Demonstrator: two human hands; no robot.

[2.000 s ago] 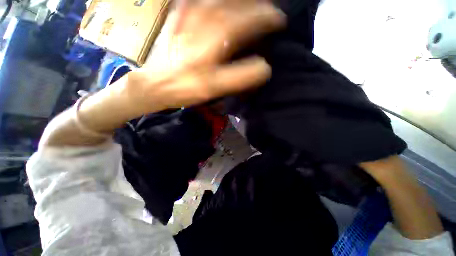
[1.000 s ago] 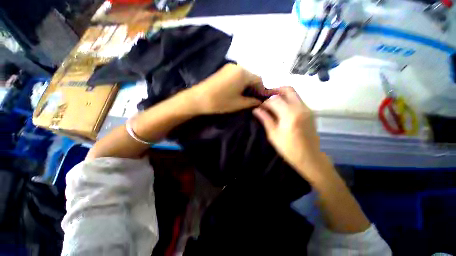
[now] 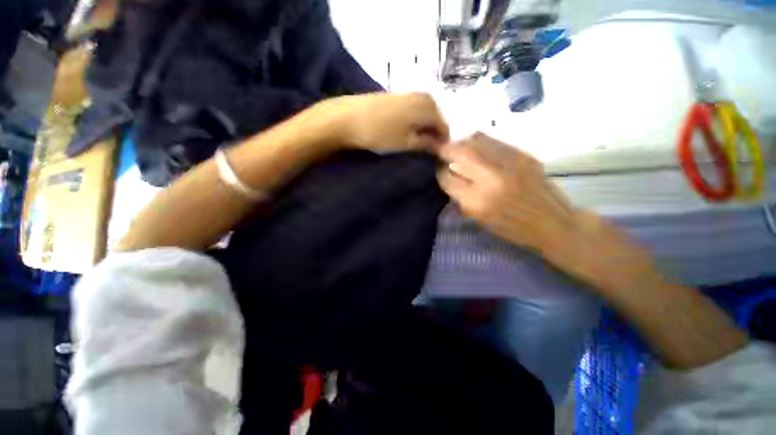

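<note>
A large black garment (image 3: 340,246) lies over the tabletop at the left and hangs over the front edge toward my lap. My left hand (image 3: 396,123) is closed on its upper edge. My right hand (image 3: 489,183) pinches the same edge, its fingertips meeting those of my left hand. The picture is blurred there, so the exact part held cannot be told. The sewing machine's needle area (image 3: 464,64) is just above my hands, apart from the cloth they hold.
Scissors with red and yellow handles (image 3: 719,153) lie at the right. A grey ribbed knob (image 3: 523,89) sits right of the needle. A brown cardboard box (image 3: 72,204) is at the left. A blue mesh basket (image 3: 608,378) is below the table. The table's grey front edge (image 3: 544,246) runs below my right hand.
Both hands came together on the garment edge after being apart two seconds ago. Since one second ago, the machine and scissors appear nearer, and the garment spreads wider at the upper left.
</note>
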